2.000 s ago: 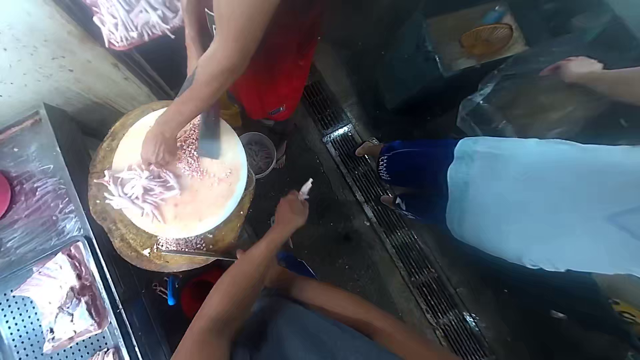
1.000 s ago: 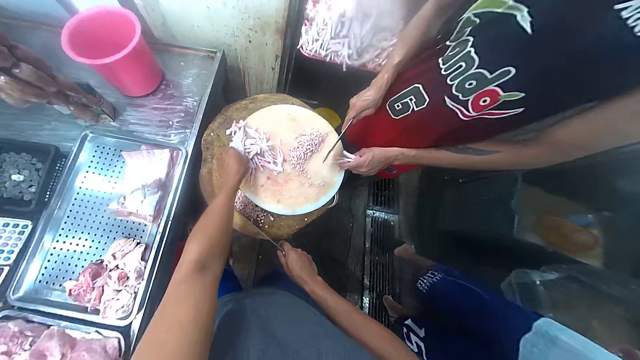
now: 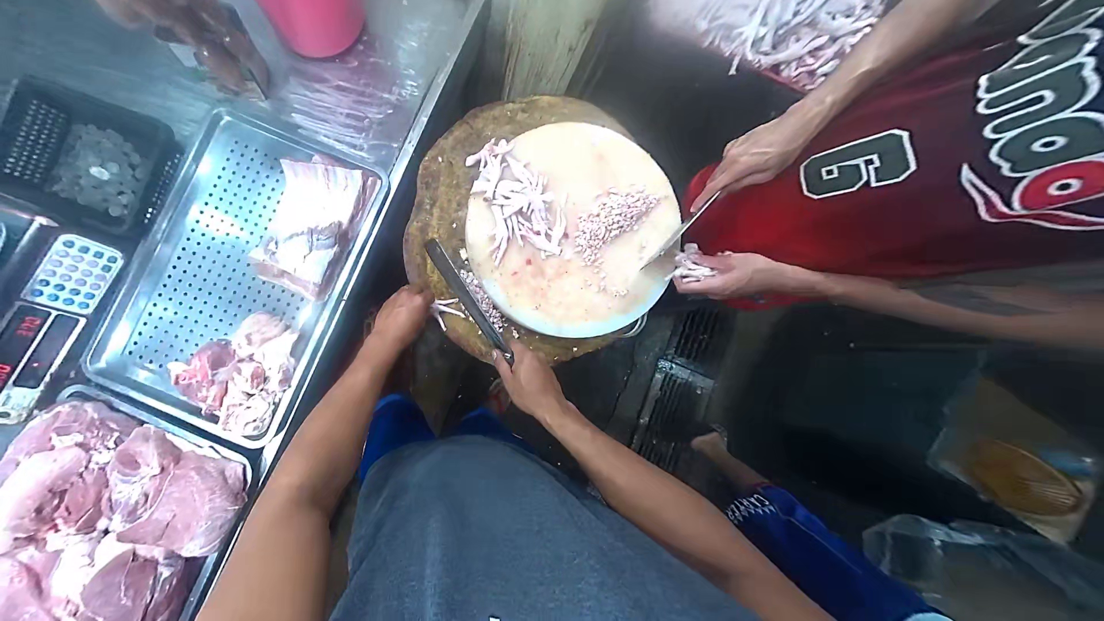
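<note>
My right hand (image 3: 528, 379) grips the handle of a cleaver (image 3: 470, 297), its dark blade seen nearly edge-on over the near left of a round wooden chopping block (image 3: 444, 190). Under and beside the blade lie finely chopped pale bits. A loose pale chicken foot (image 3: 447, 310) lies left of the blade, close to my left hand (image 3: 403, 319), whose fingers bend at the block's edge; whether they hold anything is unclear. On the block sits a round white cutting board (image 3: 561, 302) with a pile of chicken feet (image 3: 517, 203) and a heap of chopped bits (image 3: 614, 226).
Across the board, a co-worker's hands hold a knife (image 3: 690, 224) and pale pieces (image 3: 693, 266). At left, a metal counter carries a perforated tray (image 3: 194, 285) with meat, a tray of large meat cuts (image 3: 129, 492), a scale and a black basket (image 3: 34, 129). A floor grate (image 3: 677, 405) runs at right.
My left hand has moved from the pile of feet on the white board to the wooden block's near left edge. My right hand still holds the cleaver. The view has shifted.
</note>
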